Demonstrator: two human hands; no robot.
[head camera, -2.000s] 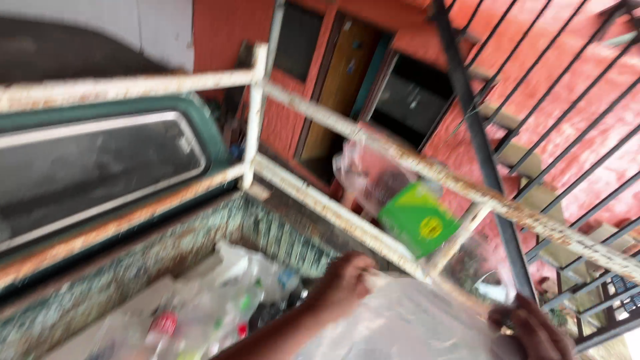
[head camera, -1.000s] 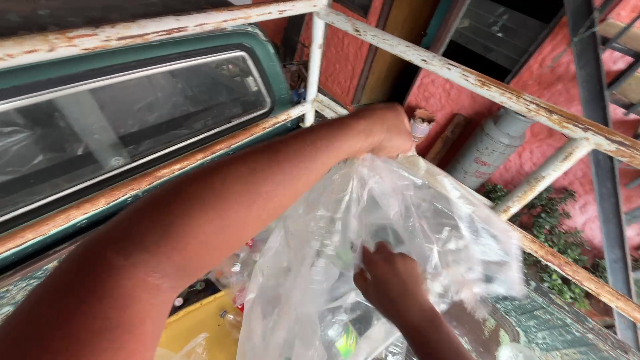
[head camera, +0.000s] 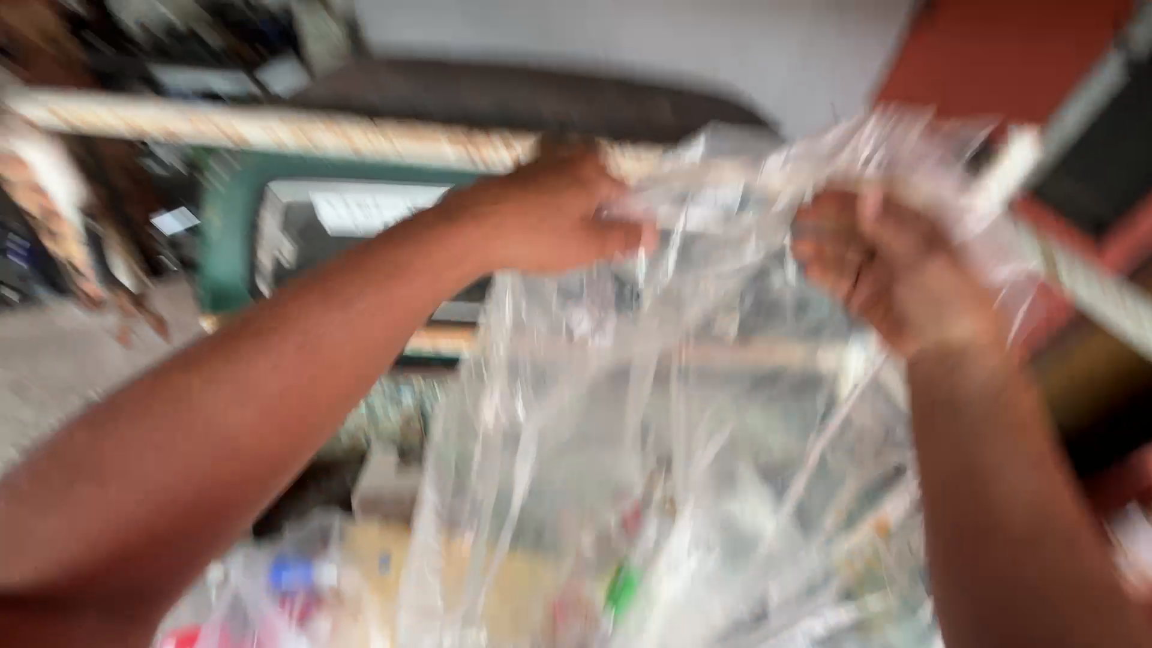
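A large clear plastic bag (head camera: 612, 405) hangs stretched between my two hands, blurred by motion. My left hand (head camera: 567, 211) grips its upper edge on the left, close to the rusty white rail. On the right, my right hand (head camera: 886, 261) is closed on the bag's gathered upper part, with loose film spread around the wrist. Low in the view a green item (head camera: 621, 589) shows in or through the film; which of the two cannot be told.
The rusty white rail (head camera: 360, 135) crosses in front of a green vehicle part with a window (head camera: 225, 234). Below lie a yellowish panel (head camera: 378, 558) and a bag of mixed items with a blue piece (head camera: 292, 573). A red wall (head camera: 999, 54) stands at upper right.
The bag's upper edge is now held up between both hands; one second ago my right hand was low against its middle. The view has swung left.
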